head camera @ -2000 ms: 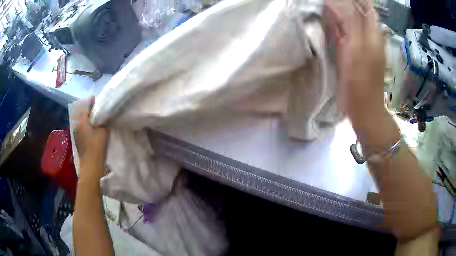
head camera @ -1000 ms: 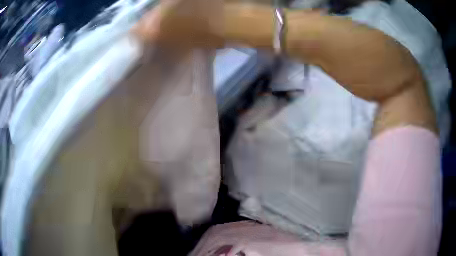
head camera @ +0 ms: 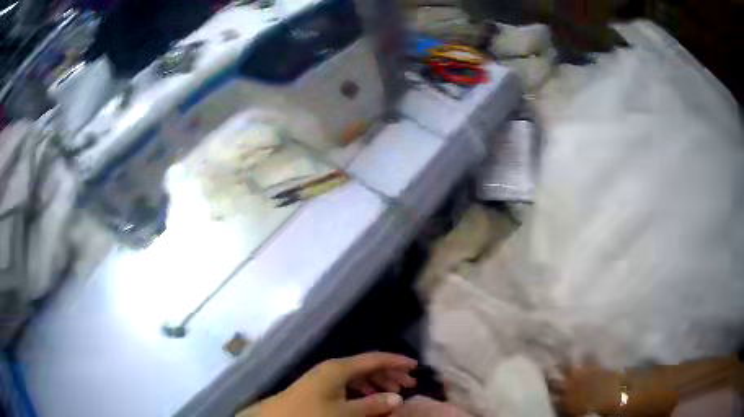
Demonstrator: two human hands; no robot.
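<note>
Cream-white garment fabric [head camera: 481, 326] lies crumpled at the lower right, against a large white fabric heap [head camera: 644, 187]. My right hand [head camera: 583, 387] is at the lower right edge of the cream cloth, a bracelet at its wrist. Its fingers are blurred and partly hidden in the cloth, so its grip cannot be told. My left hand [head camera: 351, 387] is at the bottom centre, just off the table's front edge, fingers loosely curled, thumb apart and nothing visible in it.
The white machine table [head camera: 326, 252] runs diagonally, with a brown patch [head camera: 236, 344] near its edge. The sewing machine [head camera: 318, 102] stands behind; snips [head camera: 314, 189] and cream scraps [head camera: 236, 159] lie before it. A red-orange item [head camera: 458, 67] lies at the table's far end.
The view has swung right. The cloth held up across the view earlier is no longer raised before me. My right hand has moved down to the cloth at the lower right; my left hand is now empty.
</note>
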